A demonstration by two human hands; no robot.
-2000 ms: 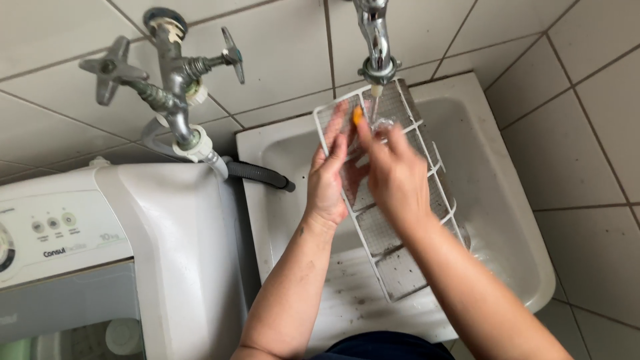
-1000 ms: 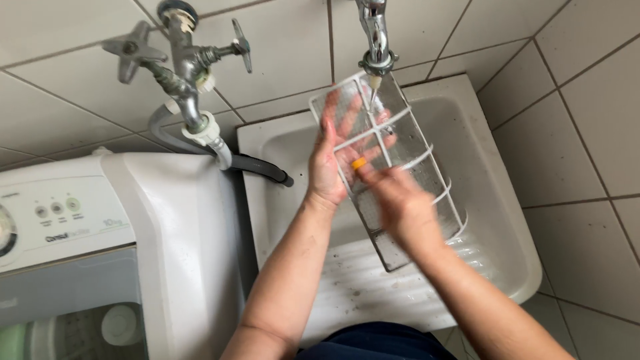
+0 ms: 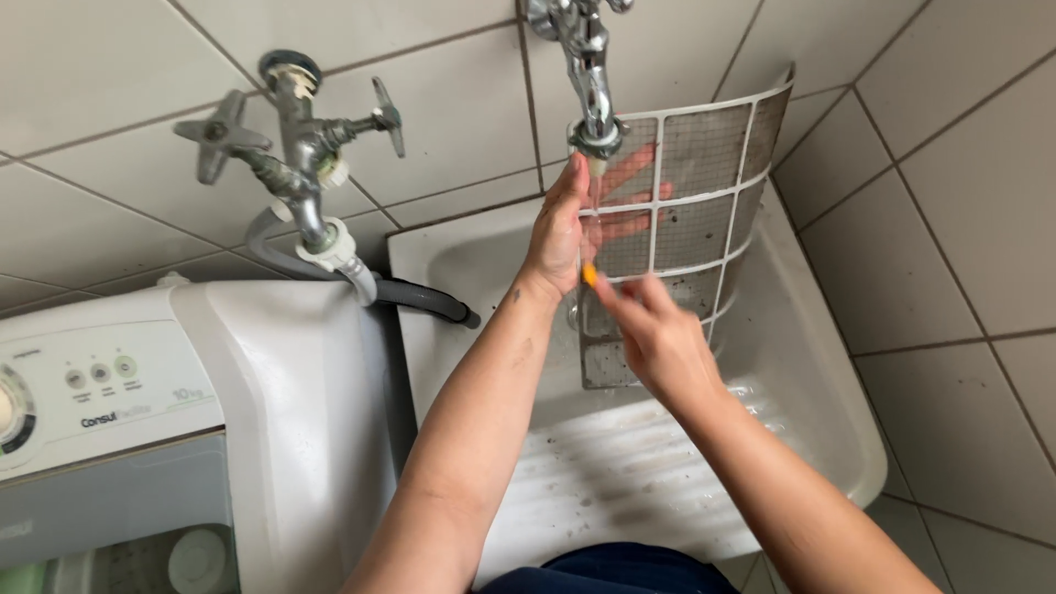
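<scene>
A curved mesh filter screen with a white plastic frame [image 3: 697,198] stands over the laundry sink [image 3: 792,363], under the chrome tap [image 3: 591,82]. My left hand [image 3: 569,231] supports its left edge, the fingers spread behind the mesh and showing through it. Thin water runs from the tap past that edge. In my right hand [image 3: 664,338] is a small orange object [image 3: 589,274], pinched at the fingertips against the frame's left side; most of it is hidden, so its kind cannot be told. Dark specks dot the mesh and the sink's ribbed slope.
To the left stands a Consul washing machine [image 3: 305,371]. Above it, a wall valve with cross handles [image 3: 301,157] feeds a grey hose. A black corrugated hose [image 3: 429,301] ends over the sink's left rim. Tiled walls close in behind and at right.
The screen has turned and now bows up to the right, higher against the back wall. My left hand has gone to its left edge, and my right hand has moved to just below it.
</scene>
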